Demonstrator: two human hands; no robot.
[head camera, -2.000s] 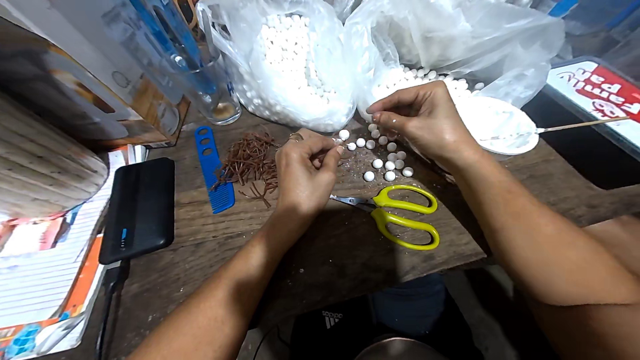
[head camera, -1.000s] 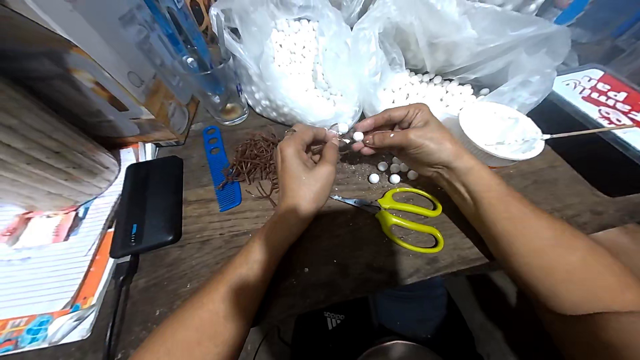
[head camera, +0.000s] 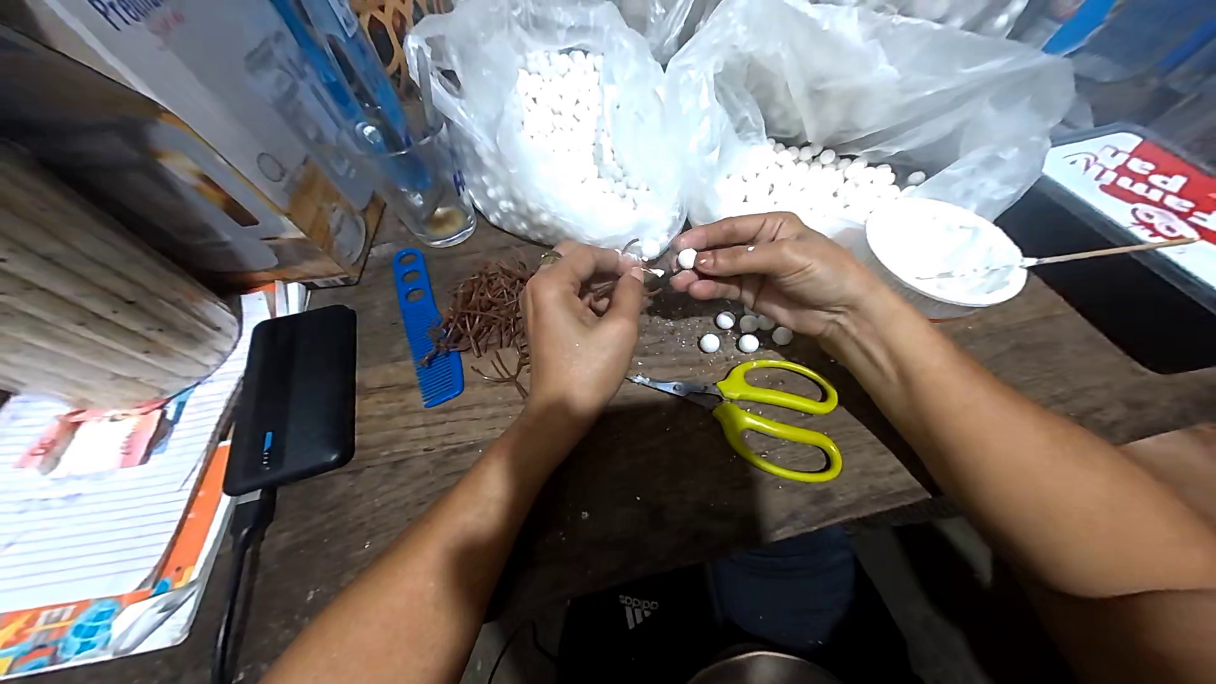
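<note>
My left hand (head camera: 581, 318) pinches thin brown stems, at least one with a white tip (head camera: 655, 273). Close to its right, my right hand (head camera: 774, 271) holds a small white foam-like ball (head camera: 687, 257) between thumb and fingers. Loose white balls (head camera: 748, 343) lie on the wooden table below the right hand. Beside my left hand is a heap of brown stems (head camera: 484, 309). Yellow-handled scissors (head camera: 731, 408) rest nearer to me, blades pointing left. A white bowl (head camera: 950, 252) with white paste and a stick (head camera: 1111, 251) stands right of my right hand.
Two plastic bags of white balls (head camera: 570, 142) (head camera: 826, 180) stand at the back. A blue comb (head camera: 427, 328), a drinking glass (head camera: 427, 195), a black power bank (head camera: 294, 399) with a cable, papers (head camera: 85, 503) and boxes (head camera: 218, 123) are on the left. A black case (head camera: 1121, 266) lies at the right.
My right hand has moved from over the loose balls to beside my left hand, with a ball in its fingers. Fewer loose balls show on the table than two seconds ago.
</note>
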